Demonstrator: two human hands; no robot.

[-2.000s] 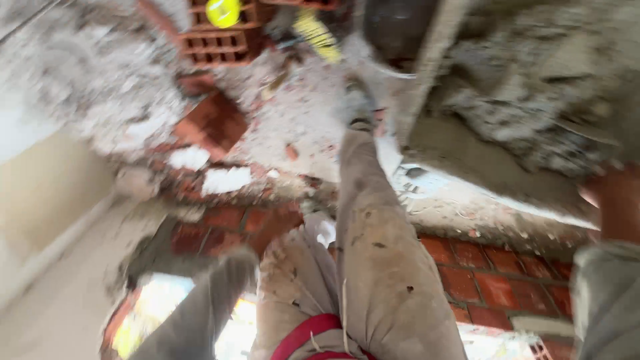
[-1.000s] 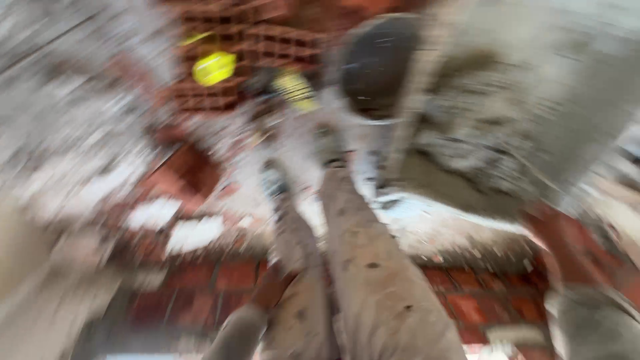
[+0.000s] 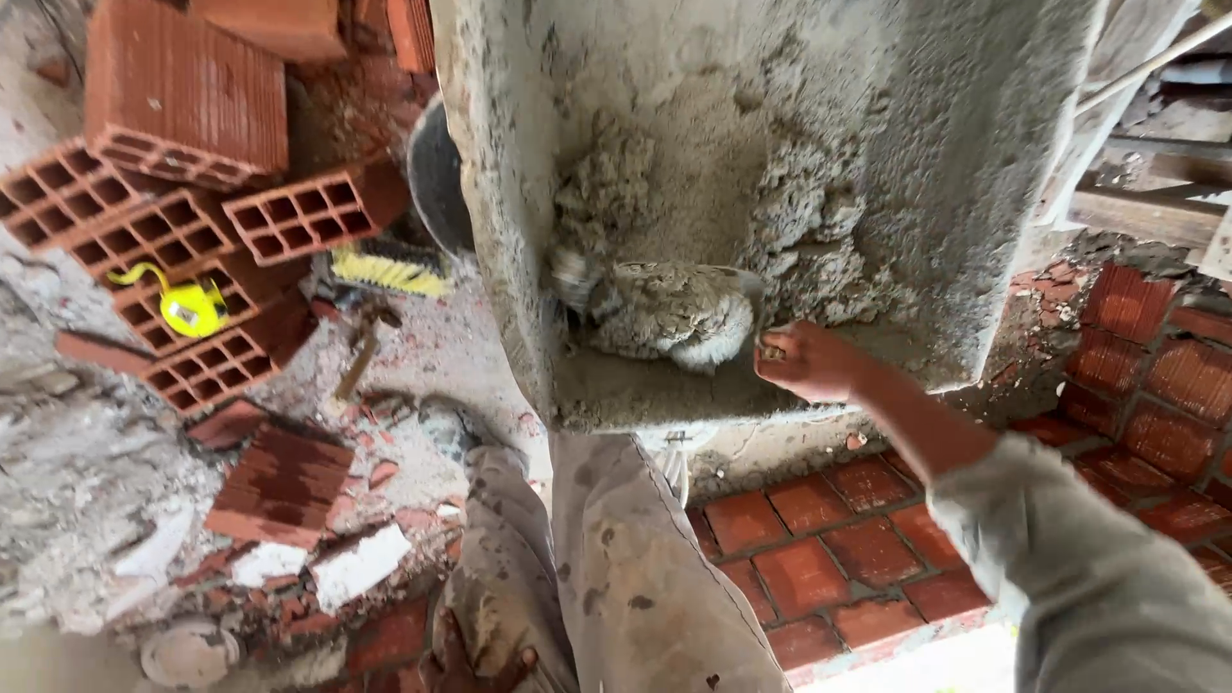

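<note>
My right hand [image 3: 807, 362] is closed around the handle of a trowel, whose blade lies mostly hidden under a lump of wet mortar [image 3: 674, 313]. Hand and trowel are over the near edge of a mortar-coated mixing trough [image 3: 770, 58]. More mortar [image 3: 813, 217] clings to the trough floor beyond the lump. Low in the view, my left hand [image 3: 467, 659] rests on my trouser leg, its fingers spread, and part of it is cut off by the frame edge.
Hollow clay bricks [image 3: 188, 87] are piled at the left, with a yellow tape measure [image 3: 191, 308] on them. Near them lie a yellow-bristled brush [image 3: 390, 272], a hammer [image 3: 364, 351] and a broken brick [image 3: 279, 486]. A black bucket [image 3: 438, 178] stands behind the trough. Red brickwork [image 3: 828, 558] runs below.
The view has shifted towards the trough. My right hand, at the right side earlier, is now over the trough with the mortar-loaded trowel. My left hand remains by my leg.
</note>
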